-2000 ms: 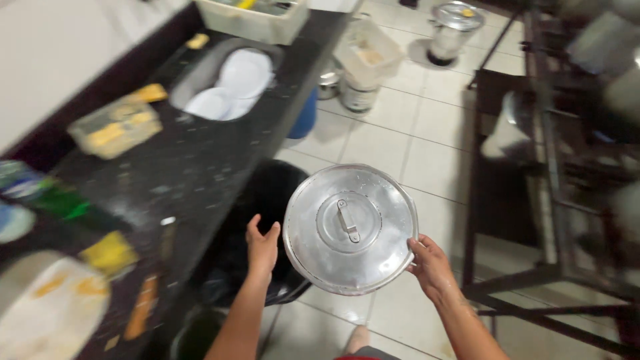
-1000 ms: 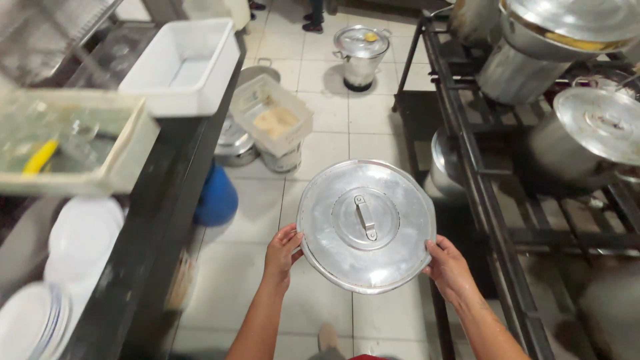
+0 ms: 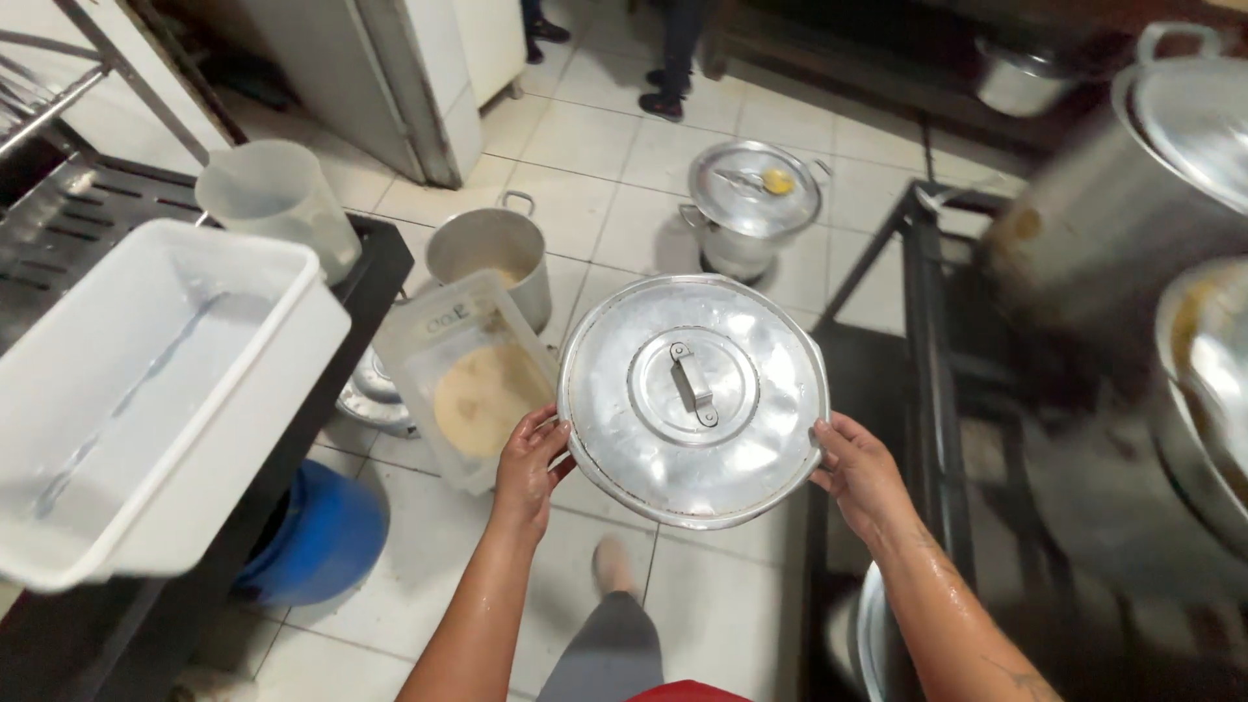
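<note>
A round aluminium pot lid (image 3: 609,390) is held level in front of me, its riveted strap handle (image 3: 694,383) facing up. My left hand (image 3: 531,458) grips the lid's left rim, thumb on top. The opposite rim is in my right hand (image 3: 858,468). Beyond the lid, a lidded aluminium pot (image 3: 736,249) stands on the floor with something yellow (image 3: 778,181) on its lid. Left of the lid are an open aluminium pot (image 3: 534,283) and a translucent plastic tub (image 3: 414,366) with pale tan contents.
A white plastic bin (image 3: 234,429) and a translucent jug (image 3: 283,205) sit on the dark counter at left, with a blue plastic container (image 3: 341,536) below. A black metal stand (image 3: 931,390) bearing large pots (image 3: 1063,185) lines the right. Another person's legs (image 3: 678,58) are at the far end.
My left hand was off the lid two seconds ago and now holds its rim. The view has moved forward along the aisle, and the floor pots appear closer.
</note>
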